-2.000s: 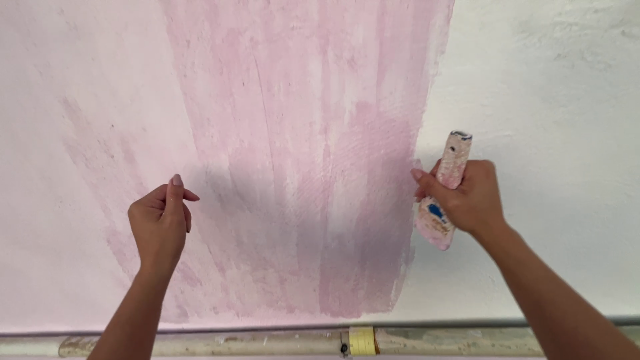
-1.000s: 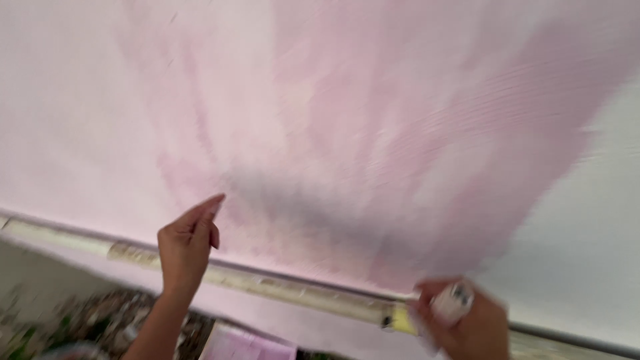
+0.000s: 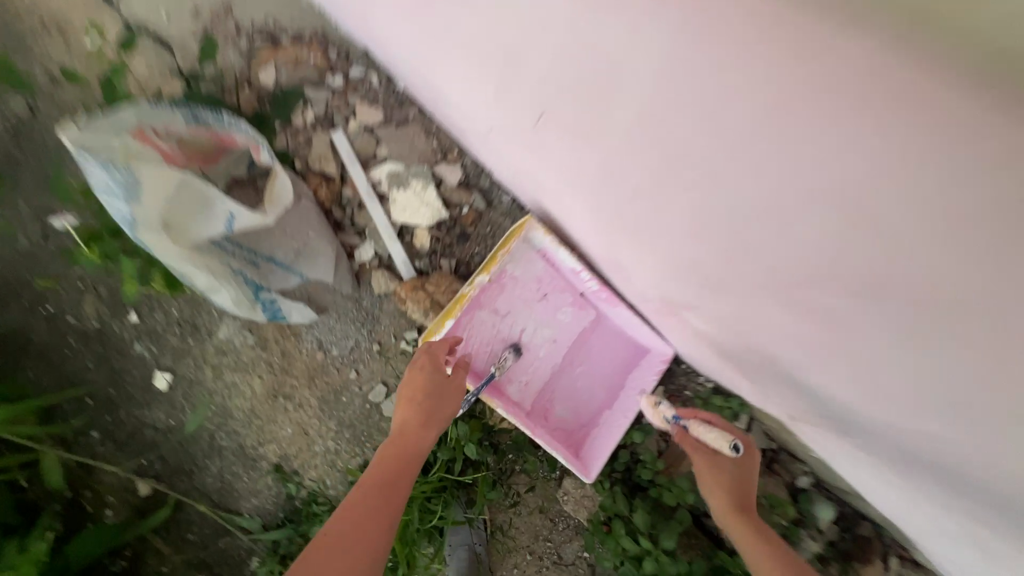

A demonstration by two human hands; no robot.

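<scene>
A paint tray [image 3: 552, 320] with a yellow outer edge and pink paint inside lies on the ground against the foot of the pink wall [image 3: 720, 176]. At the tray's left corner is my left hand [image 3: 432, 384], its fingers over the rim; whether they grip it is not clear. A small paintbrush [image 3: 488, 380] rests across the near rim, bristles in the tray, right beside that hand. My right hand [image 3: 724, 464] is closed around the handle of a wide, paint-covered brush [image 3: 696, 430], whose head is near the tray's right corner.
An open woven plastic sack [image 3: 216, 216] bearing writing stands at the left. Broken rubble [image 3: 416, 200] and a white strip [image 3: 372, 204] lie between it and the wall. Green plants [image 3: 656, 512] grow below the tray. A shoe [image 3: 466, 544] shows at the bottom.
The view has swung down and left from the painted wall to the ground. My left hand has come to the tray's corner. The wide brush, still in my right hand, is now beside the tray.
</scene>
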